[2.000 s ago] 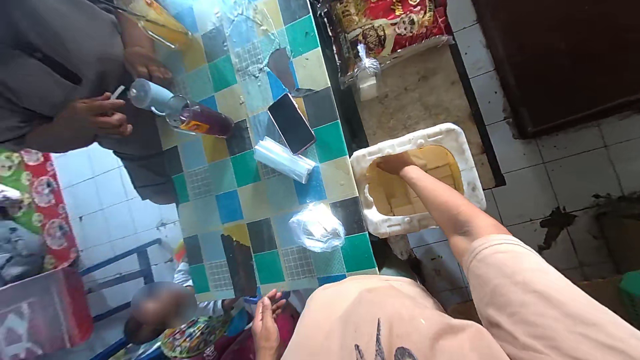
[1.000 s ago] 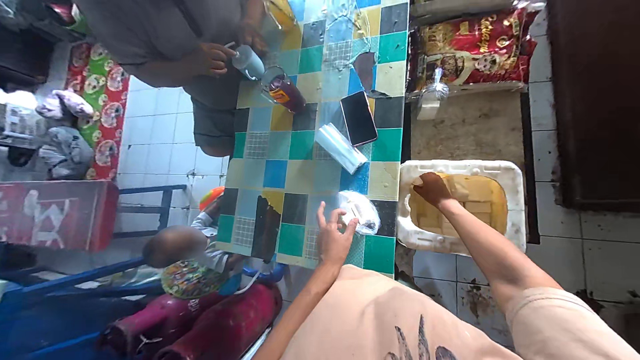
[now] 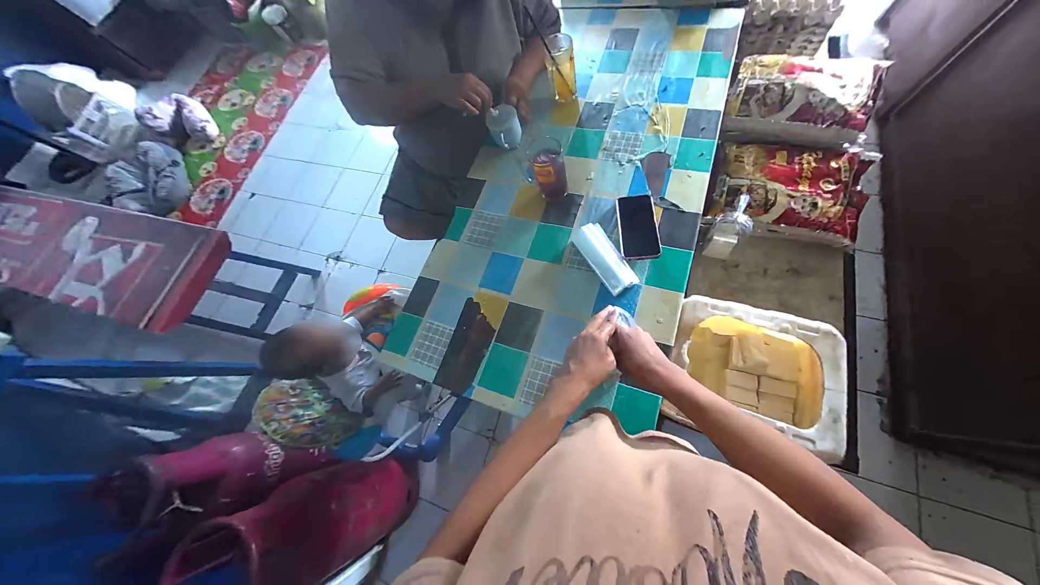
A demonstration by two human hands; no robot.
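Note:
My left hand [image 3: 591,349] and my right hand [image 3: 642,356] meet over the near part of the checkered table [image 3: 504,325]. Between their fingers is a clear plastic bag [image 3: 624,318], mostly hidden by them. Just beyond lies a stack of folded clear plastic bags [image 3: 605,258], with a dark-screened phone [image 3: 639,227] beside it. To the right of my right hand stands a white foam box [image 3: 835,357] with yellowish liquid and several pale yellow tofu blocks [image 3: 760,382] inside.
Across the table a person holds a cup [image 3: 504,126]. Two glasses of drink, one dark [image 3: 548,169], one orange [image 3: 561,69], stand there. A small child [image 3: 325,349] is left of the table, near pink gas cylinders [image 3: 309,520]. Red packages [image 3: 792,191] lie beyond the foam box.
My right hand has left the foam box and come over the table to my left hand. Both hands are now together at the clear plastic bag that lay on the table. The view has shifted.

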